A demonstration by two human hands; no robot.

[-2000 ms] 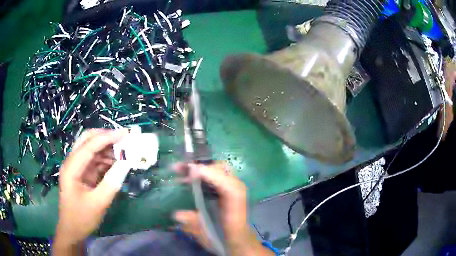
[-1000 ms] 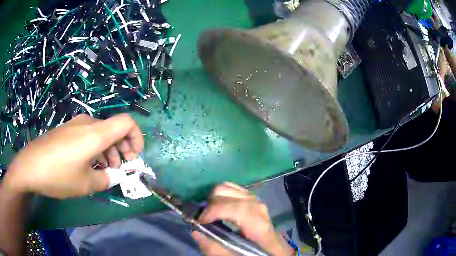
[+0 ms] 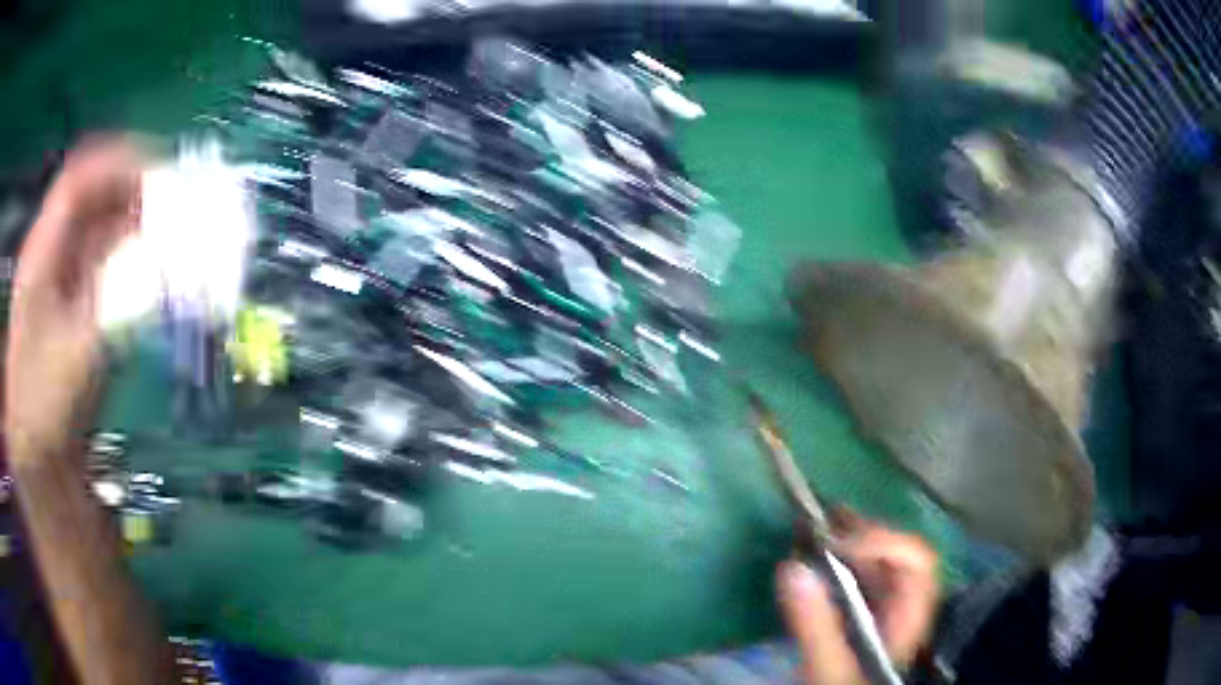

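The frame is strongly blurred. My left hand [image 3: 60, 315] is raised at the far left and holds a white plastic housing [image 3: 201, 228] at its fingertips. Something yellow [image 3: 261, 345] and dark shows just below the housing; I cannot tell whether it is attached. My right hand [image 3: 864, 602] is at the lower right and holds the soldering iron [image 3: 803, 502] like a pen, its tip pointing up and left over the mat, apart from the housing. A pile of black, white and green wire leads [image 3: 496, 254] lies between the hands.
The fume extraction hood [image 3: 957, 402] stands right of the iron, with a ribbed duct [image 3: 1158, 107] at the upper right. The green mat [image 3: 536, 575] lies under everything. Small parts [image 3: 127, 488] lie at the lower left beside my left forearm. A dark edge runs along the back.
The view has shifted, so the pile and hood appear further right and lower. My left hand has moved up and left with the housing, away from the iron. The iron's tip no longer meets the housing.
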